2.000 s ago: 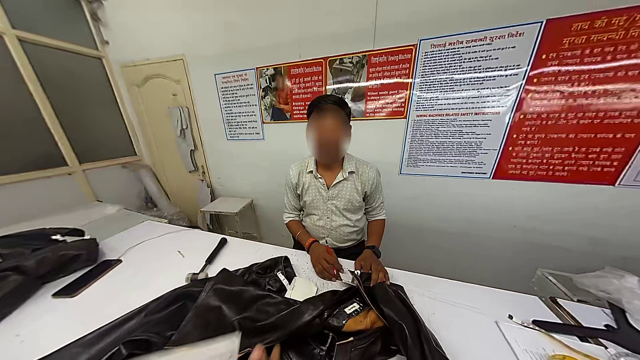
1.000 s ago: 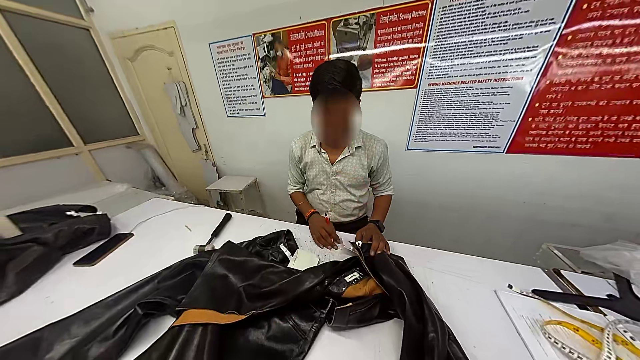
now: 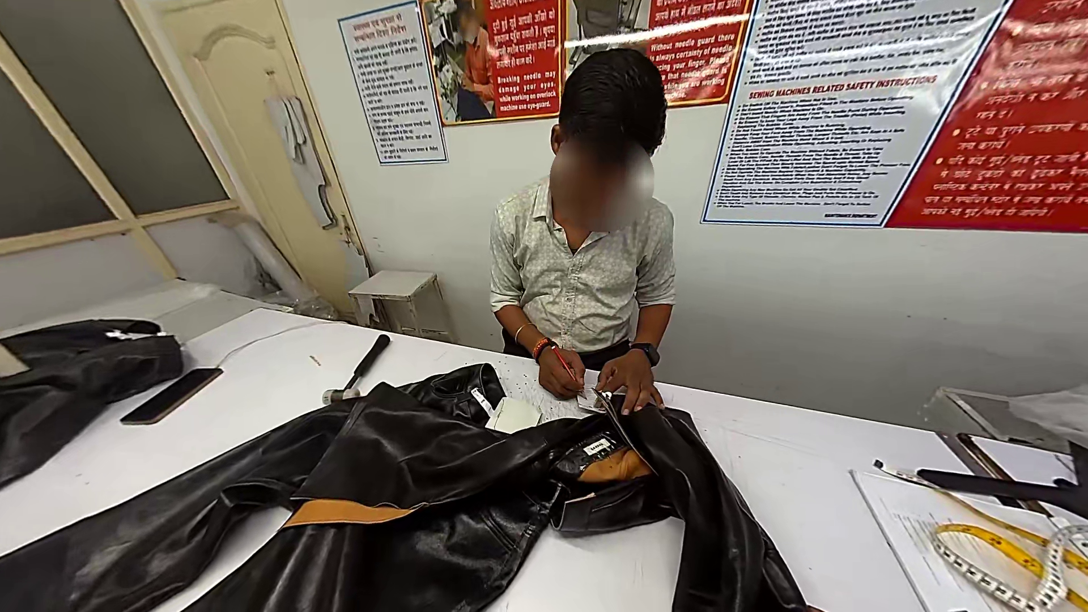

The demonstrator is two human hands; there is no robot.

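Observation:
A black leather jacket (image 3: 442, 459) with a tan lining lies spread across the white table. At the bottom edge, beside its right end, a skin-toned sliver (image 3: 813, 609) shows, perhaps a fingertip of my right hand; what that hand does is hidden. My left hand is out of view. Across the table a co-worker (image 3: 586, 272) bends over the jacket's far side, holding a red pen (image 3: 563, 364) in one hand against a small white paper or label (image 3: 591, 399). The co-worker's other hand (image 3: 631, 380) rests on the jacket edge. A pale card (image 3: 514, 416) lies by the collar.
Left on the table are another black garment (image 3: 85, 382), a phone (image 3: 172, 396) and a black-handled hammer-like tool (image 3: 361, 370). At right, a yellow and white measuring tape (image 3: 994, 544) lies on papers (image 3: 892, 518) near a black tool (image 3: 994, 484). A stool (image 3: 395, 289) stands beyond the table.
The fingers and pale sheet at the bottom edge two seconds ago have left the view. The co-worker's head is bent lower. The view has shifted somewhat.

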